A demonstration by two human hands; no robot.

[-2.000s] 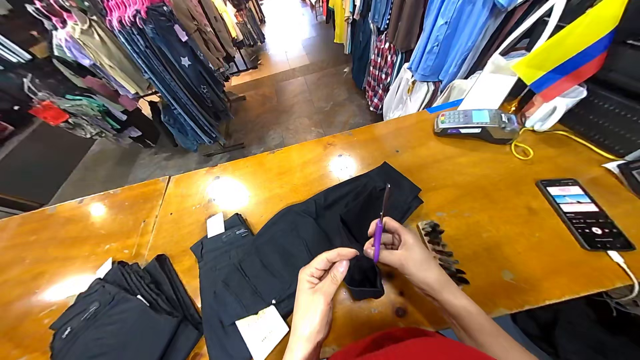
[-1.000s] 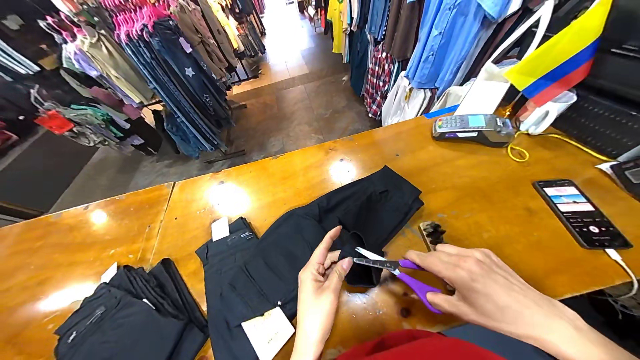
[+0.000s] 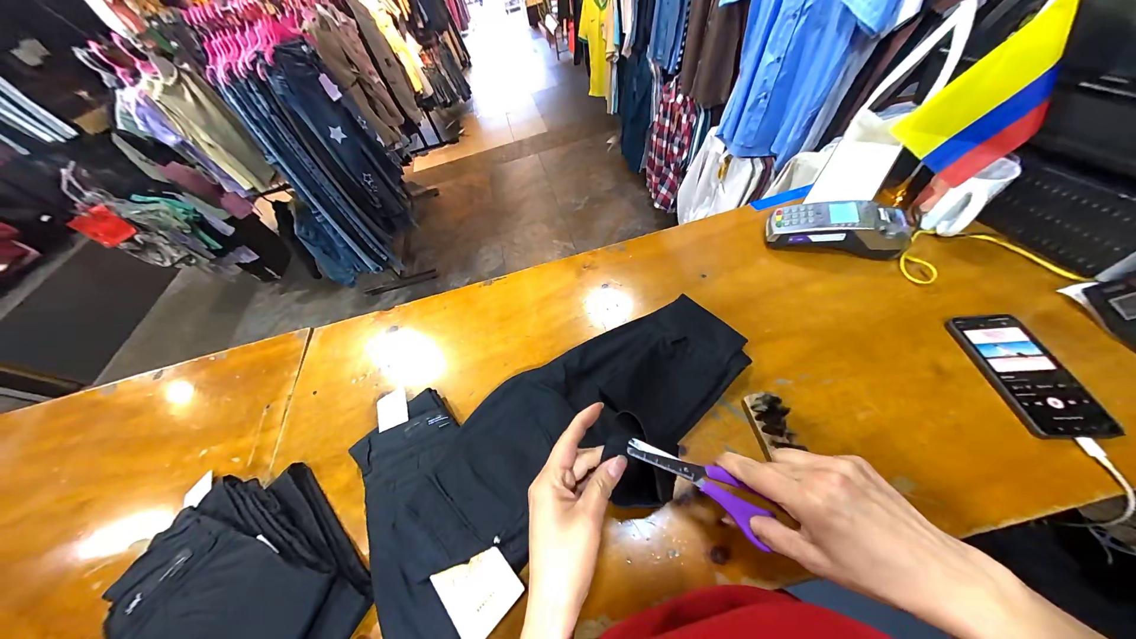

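Black trousers lie spread across the wooden counter, a cream paper tag near their lower edge. My left hand pinches a dark fabric edge of them between thumb and fingers. My right hand grips purple-handled scissors by the handles; the blades point left, slightly apart, their tips at the fabric beside my left thumb. Behind the right hand's knuckles lies a wooden-backed brush with dark bristles, partly hidden by that hand.
Folded black trousers lie at the counter's left. A card terminal, a yellow cable, a small flag and a plugged-in smartphone are at the right. Clothes racks stand beyond the counter.
The scissors, upright in my right hand two seconds ago, now point left with their blades apart. My right hand has moved right and lower. My left hand stays at the fabric.
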